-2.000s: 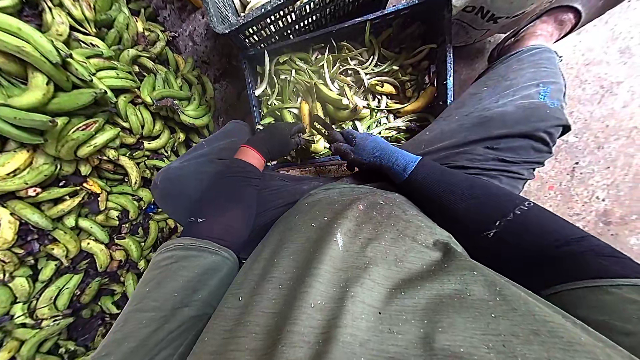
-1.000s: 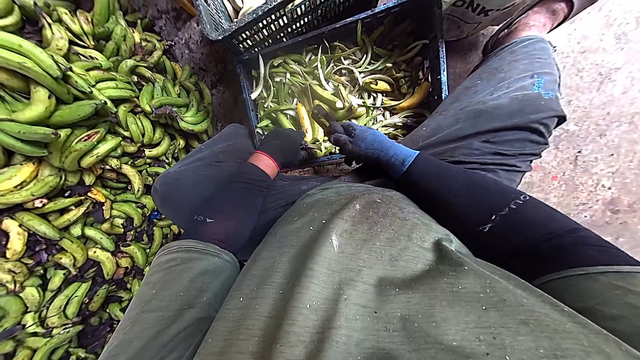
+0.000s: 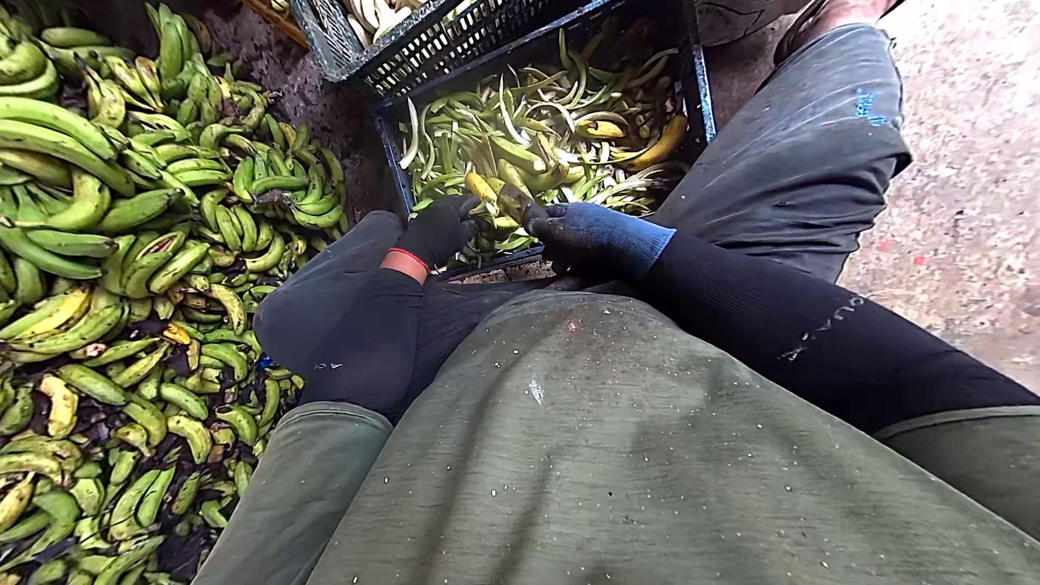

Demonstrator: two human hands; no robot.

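Note:
My left hand (image 3: 443,231), in a dark glove with a red cuff edge, is at the near left of a crate of plantain peels (image 3: 396,158). Its fingers are bent beside a yellow plantain (image 3: 481,187); whether it grips anything is hidden. My right hand (image 3: 597,240), in a blue glove with dark, dirty fingers, is closed around a dark, flat, blade-like tool (image 3: 513,201), which points up and left over the peels. Its edge and handle are not clear. Long green peels (image 3: 508,110) and another yellow plantain (image 3: 662,145) lie in the crate.
Heaped green plantains (image 3: 81,236) cover the floor at left. Behind the peel crate stands a dark slatted crate (image 3: 382,61) with pale peeled pieces. My trousered legs flank the peel crate. Bare concrete (image 3: 959,203) shows at right.
The dark tool lay across the space between my hands two seconds ago; it now points farther up over the peels. My two hands remain at the near side of the crate.

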